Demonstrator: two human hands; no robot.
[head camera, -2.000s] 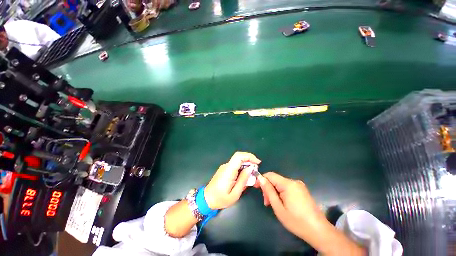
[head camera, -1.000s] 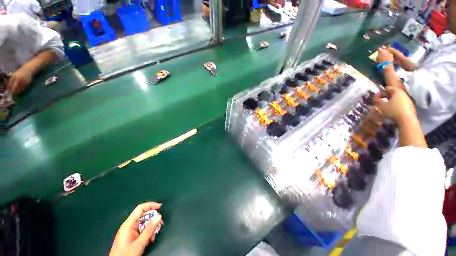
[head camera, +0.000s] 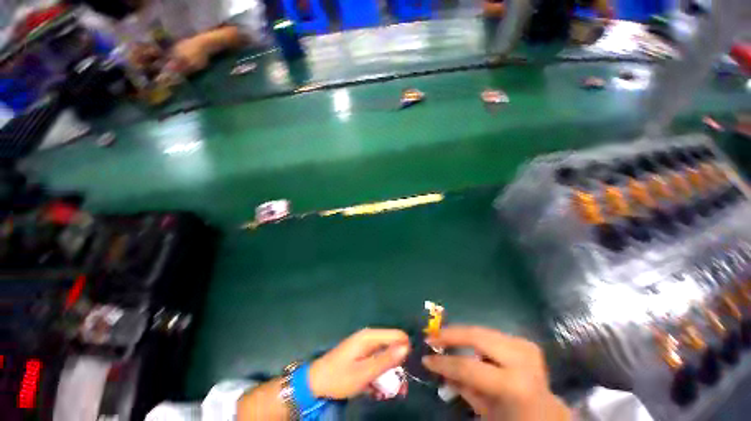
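My left hand (head camera: 356, 362), with a blue strap and a bracelet at the wrist, holds a small white and pinkish housing (head camera: 389, 381) at the lower middle. My right hand (head camera: 492, 370) is just to its right and holds a module by the fingertips. Its orange flex cable (head camera: 434, 319) sticks up from the fingers. The rest of the module is mostly hidden or blurred. The two hands are close together but apart.
A clear blister tray stack (head camera: 543, 255) with dark parts and orange strips stands at right. A black fixture (head camera: 185, 255) with red digits is at left. A white housing (head camera: 272, 211) lies by the yellow strip (head camera: 387, 205). Several units lie along the green belt (head camera: 329, 152).
The view has swung left. My right hand has come back from the tray to beside my left hand, now with an orange-tailed module. My left hand still holds the housing.
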